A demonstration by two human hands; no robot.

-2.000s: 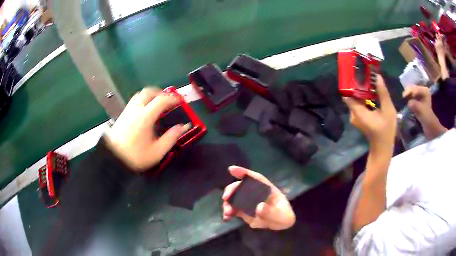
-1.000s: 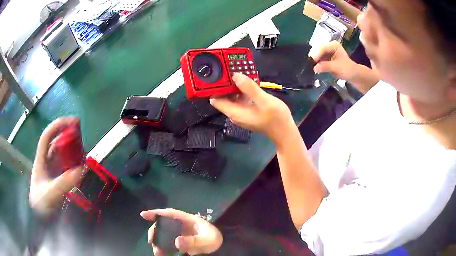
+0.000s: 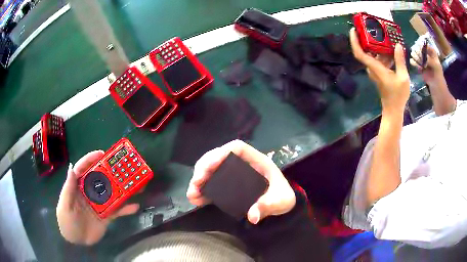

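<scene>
My left hand [image 3: 82, 217] holds a red portable radio [image 3: 125, 171] face up, at the lower left. Its round black speaker cone is uncovered and its keypad and small display show. My right hand [image 3: 274, 189] holds a dark square speaker cover [image 3: 234, 185] by its edges, to the right of the radio and apart from it. Two red radios with black squares beside their keys, one [image 3: 182, 71] and another [image 3: 141, 100], lie side by side near the pale rail. A loose pile of dark covers [image 3: 312, 77] lies beyond my right hand.
More red radios stand at the left [image 3: 49, 146] and by the rail [image 3: 261, 26]. Flat black pieces [image 3: 215, 125] lie mid-bench. A white sheet [image 3: 13, 220] is at the left edge. A neighbouring person in a white top [image 3: 415, 174] holds a red radio at the right.
The view has swung back left. My left hand now holds an uncovered radio low in front of me. My right hand still holds the dark square, now closer to the radio.
</scene>
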